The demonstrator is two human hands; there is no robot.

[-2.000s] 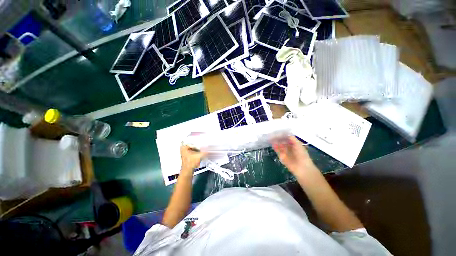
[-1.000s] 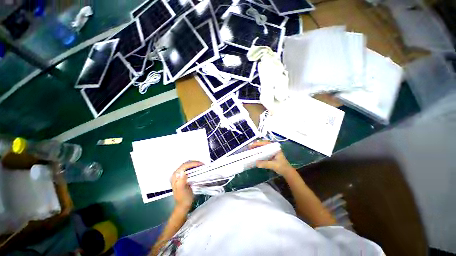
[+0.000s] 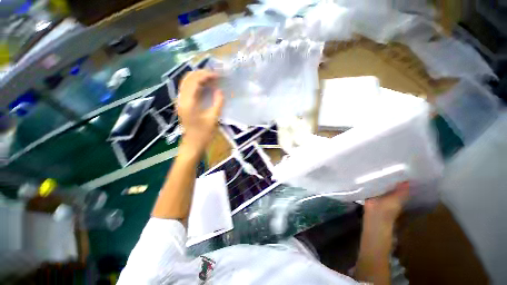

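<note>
My left hand (image 3: 197, 108) is raised over the panel pile, its curled fingers at the left edge of a clear bubble bag (image 3: 269, 83). The bag is blurred. My right hand (image 3: 386, 203) grips the lower edge of a white panel stack (image 3: 361, 161) held tilted at the right, with a white cord (image 3: 328, 193) hanging from it. A dark solar panel (image 3: 239, 181) with a white cable on it lies on the bench. A white piece (image 3: 210, 209) lies at its left. Off-white crumpled cloth (image 3: 293, 133) is partly hidden.
More dark panels (image 3: 133, 119) lie at left behind. A white stack (image 3: 349, 103) stands on brown cardboard (image 3: 369, 62) at right. Blurred bottles (image 3: 105, 218) and a white sheet stack (image 3: 51, 236) are at far left. A small pale strip (image 3: 135, 190) lies on the green bench.
My left hand has left the panel stack, moved up and back, and taken the bag. My right hand has moved right with the stack. The view has shifted.
</note>
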